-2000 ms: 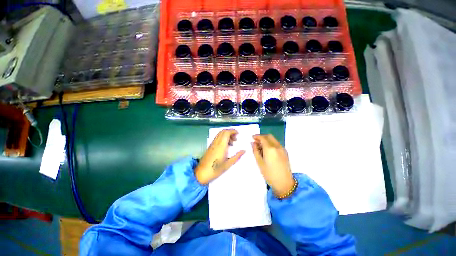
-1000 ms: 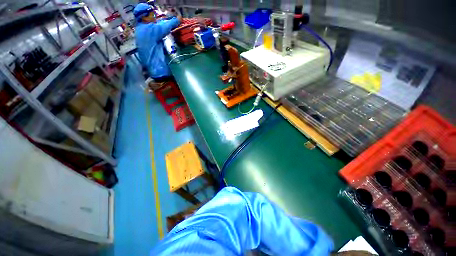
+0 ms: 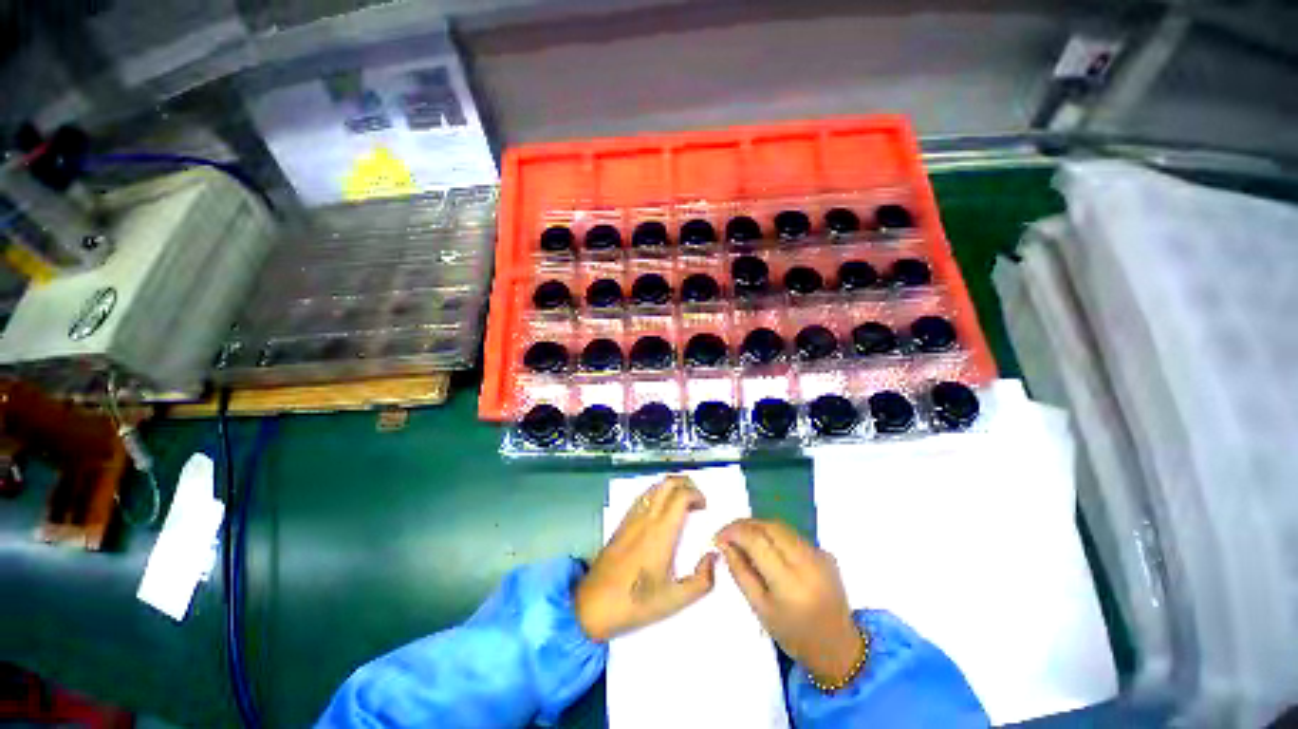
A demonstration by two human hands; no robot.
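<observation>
My left hand is over the narrow white paper sheet, its thumb and fingers apart, with nothing seen in it. My right hand is just to its right over the same sheet, thumb and fingertips brought together. Whether a tiny piece is pinched there is too small to tell. Behind the hands, a clear blister tray holds rows of short round black parts. The blister tray lies on a red carrier tray.
White sheets lie right of my hands, with a tall translucent stack beyond. At left are a control box, a greyish clear tray, an orange-brown fixture, a white strip and dark blue cables.
One second ago the view was turned left toward the aisle, a stool and another person at the bench. Now it faces the trays again, and both my hands are back in view over the narrow sheet.
</observation>
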